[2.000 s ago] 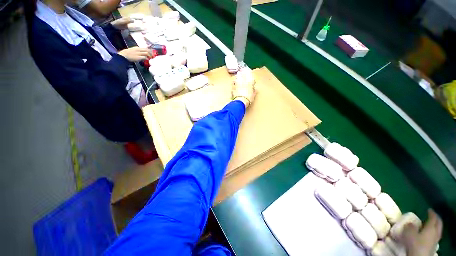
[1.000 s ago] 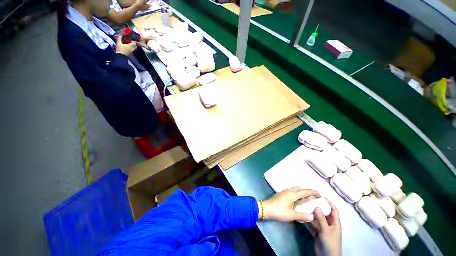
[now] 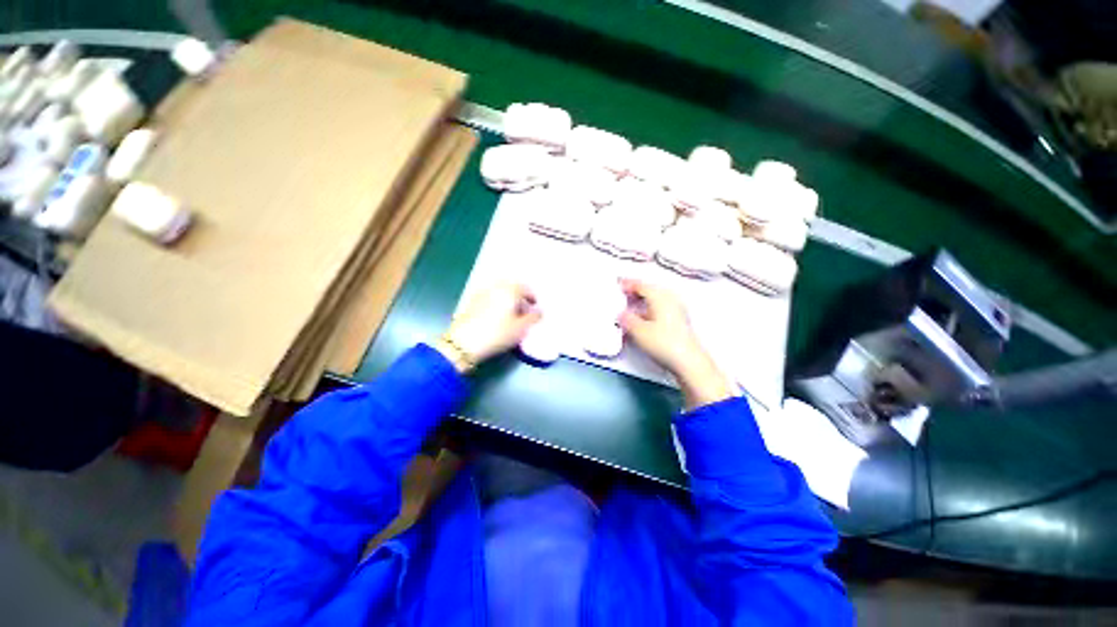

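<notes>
My left hand and my right hand are over the near part of a white mat. My left hand grips the edge of a white moulded piece with thumb and fingers. My right hand grips a second white piece beside it. The pieces are side by side and blend into the mat, so I cannot tell whether they touch. Just beyond them, white-and-pink units lie close together in rows at the mat's far side.
Stacked cardboard sheets lie at the left with a loose unit on them. More white pieces crowd the far left. A black box with a metal front, a cable and a white sheet are at the right.
The view has swung right, bringing the black box in. My hands were together around one unit; they are now apart, each on a white piece.
</notes>
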